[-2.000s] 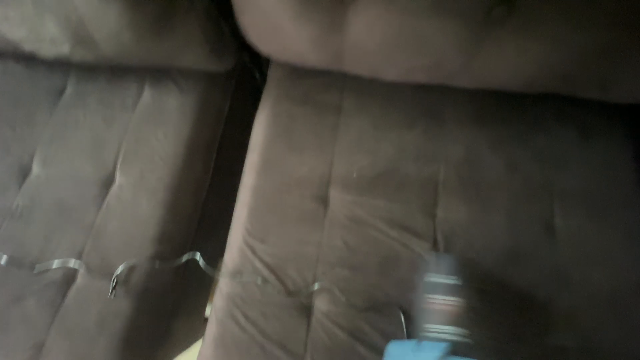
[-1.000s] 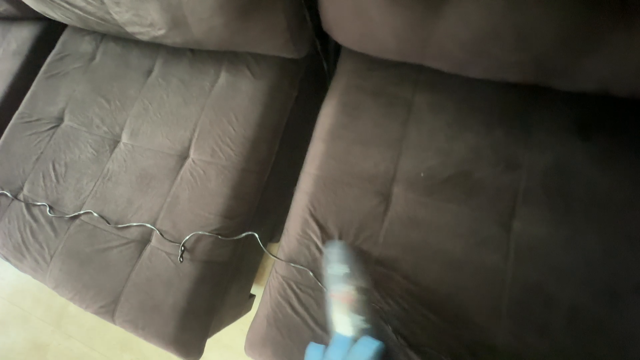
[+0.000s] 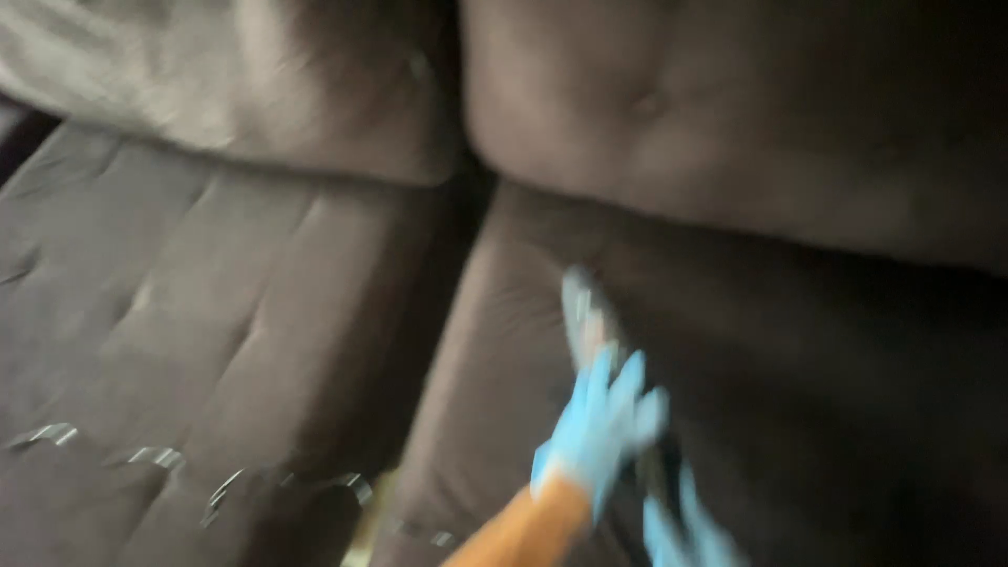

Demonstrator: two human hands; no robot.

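A slim hand-held tool (image 3: 587, 315) with a grey, banded head is over the right seat cushion, its tip toward the backrest; blur hides its exact kind. My left hand (image 3: 594, 429), in a light blue glove below an orange sleeve, lies around the tool just behind the head, with its fingers partly spread. Lower down, at the bottom edge, my right hand (image 3: 685, 528) wears the same sort of glove. A dark shaft runs between its thumb and fingers, and much of this hand is cut off by the frame.
Brown tufted seat cushions (image 3: 157, 315) meet at a dark gap right of centre-left. Padded back cushions (image 3: 709, 102) rise behind them. A thin, wavy cord (image 3: 157, 457) crosses the seats near the bottom. Pale floor (image 3: 370, 520) shows through the gap.
The tool has moved up the right cushion toward the backrest. Both gloved hands now show, where only a bit of blue glove was visible before. The view has shifted.
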